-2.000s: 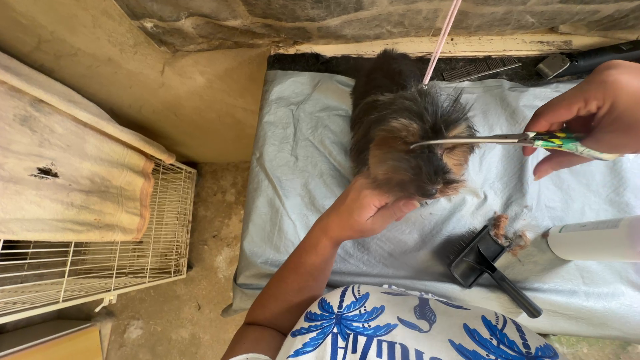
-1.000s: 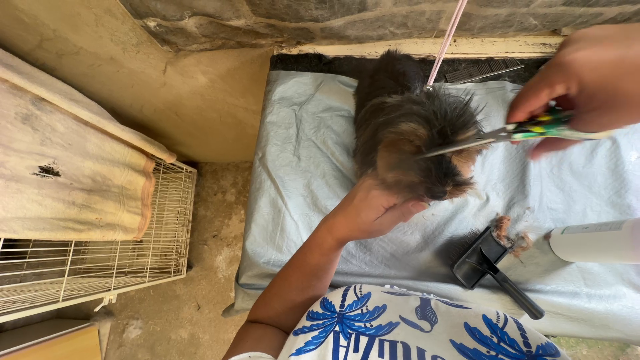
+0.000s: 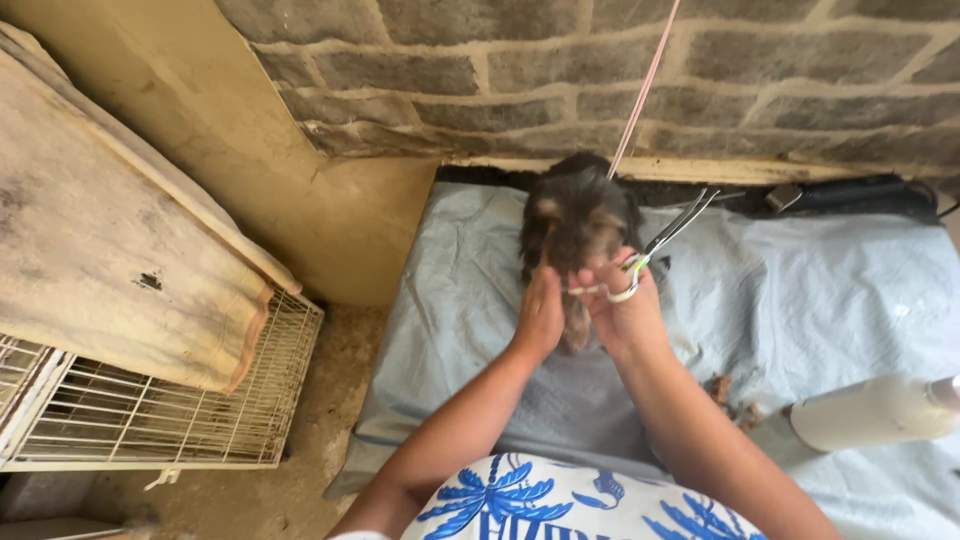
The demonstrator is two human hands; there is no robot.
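A small dark dog with tan face fur [image 3: 577,217] faces me on a table covered by a grey-blue sheet [image 3: 465,300]. My left hand [image 3: 541,307] rests against the side of its muzzle. On the other side, my right hand [image 3: 622,300] touches the dog's face and keeps hold of grooming scissors [image 3: 675,225] by their handle loops. The scissor blades point up and to the right, away from the dog, slightly apart at the tips. A pink cord [image 3: 645,90] runs upward from behind the dog's head.
A pale bottle [image 3: 870,412] stands at the right, near loose tufts of brown fur [image 3: 720,390]. Black clippers [image 3: 847,193] lie by the block wall [image 3: 540,67]. At the left is a wire cage [image 3: 187,412] partly draped with a stained cloth [image 3: 120,225].
My right hand has moved left to the dog's face, and the scissor blades have swung away from it. The dog's head is now turned toward me. The view has tilted up.
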